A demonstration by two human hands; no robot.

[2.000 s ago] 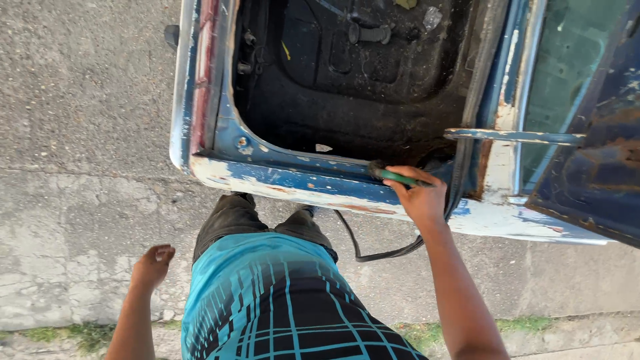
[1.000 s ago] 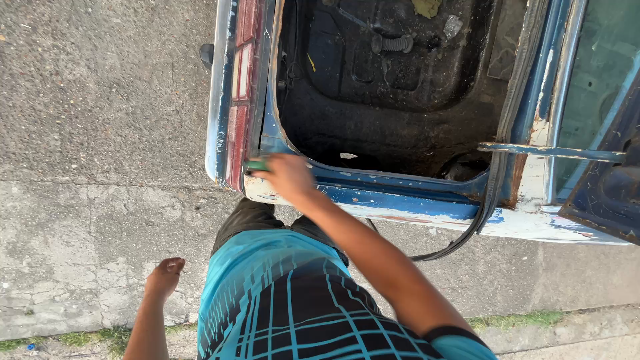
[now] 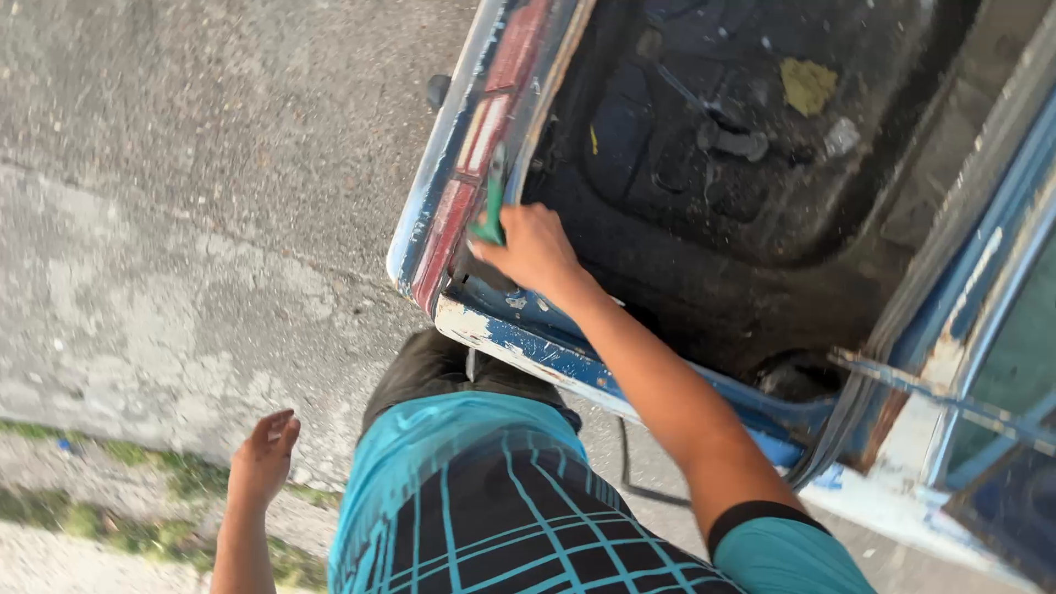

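Note:
My right hand [image 3: 532,247] grips a green-handled tool [image 3: 493,202], held over the inner side of the red and white tail light [image 3: 487,136] of an old blue car. Its far end is blurred, so its kind cannot be told. Beneath that hand lies the painted metal rim [image 3: 561,334] of the open trunk, its blue paint chipped to white. To the left, away from the car, my left hand [image 3: 266,462] hangs over the pavement with nothing in it, its fingers slightly curled and apart.
The dark trunk well [image 3: 701,206] holds a yellowish scrap [image 3: 808,85] and other debris. A thin painted bar [image 3: 907,384] crosses at the right beside a loose black rubber seal [image 3: 833,437]. Cracked pavement [image 3: 206,272] lies left of the car, with grass strips [image 3: 99,520] farther down.
My right hand has moved with the green-handled tool from the trunk's side rim to the rear corner, then along the tail light. My left hand stays off the car. The view has shifted.

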